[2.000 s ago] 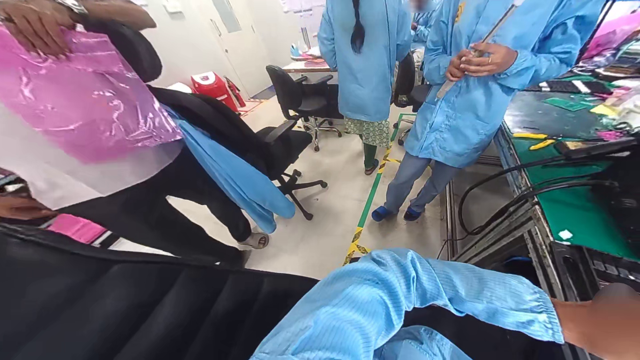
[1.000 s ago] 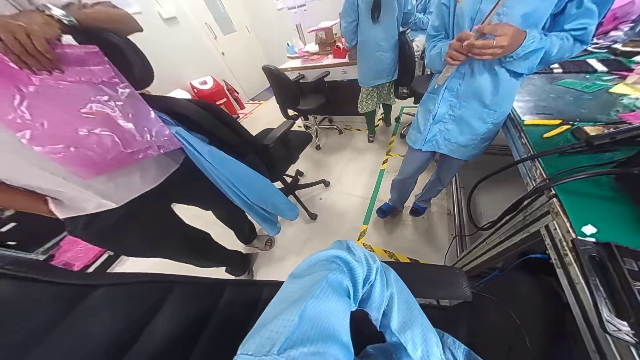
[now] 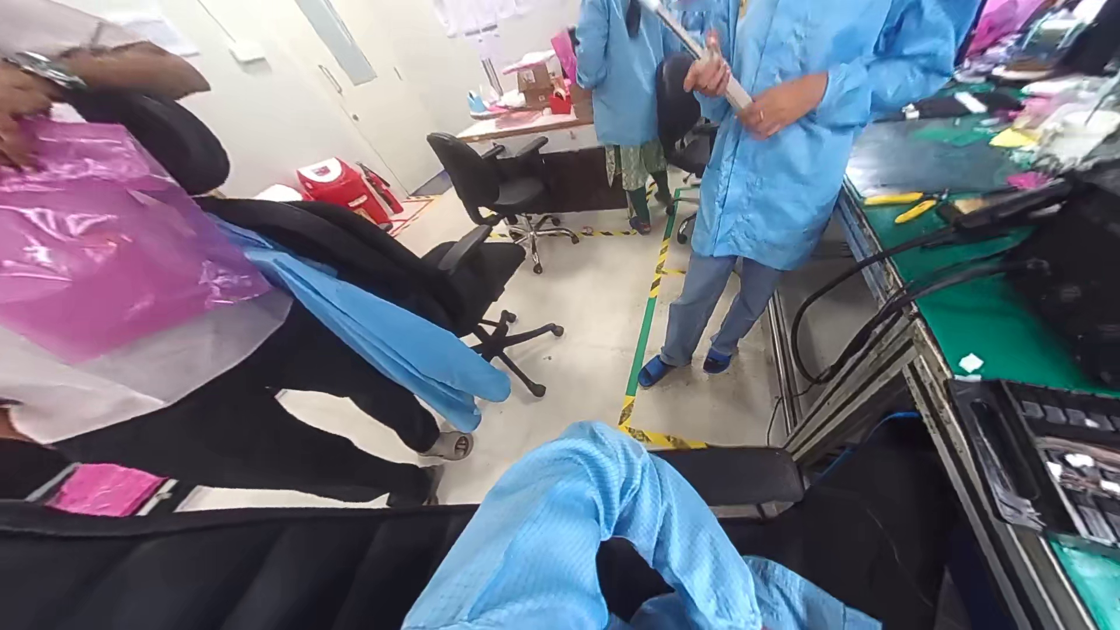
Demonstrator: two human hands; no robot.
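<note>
Neither my left hand nor my right hand shows in the head view. A bent arm in a light blue smock sleeve (image 3: pixel 577 516) reaches in from the bottom middle; its hand is out of sight. Beside the elbow is a black chair armrest (image 3: pixel 735 477), and a black padded chair back (image 3: pixel 219 569) spans the lower left. At the left a person holds a pink plastic bag (image 3: pixel 114 245). Further off, a person in a blue smock (image 3: pixel 779 149) holds a slim pale rod (image 3: pixel 700 52) in both hands.
A workbench with a green mat (image 3: pixel 989 324) runs along the right, bearing yellow-handled tools (image 3: pixel 914 211), black cables (image 3: pixel 840 271) and a black compartment tray (image 3: pixel 1067 437). Office chairs (image 3: pixel 499 188) stand behind. A blue garment (image 3: pixel 376 324) hangs from one chair. Yellow-black tape (image 3: pixel 661 437) marks the floor.
The sleeved arm has drawn back from the bench side on the right, where a blurred hand showed two seconds ago. The person in the patterned garment at the back has moved away.
</note>
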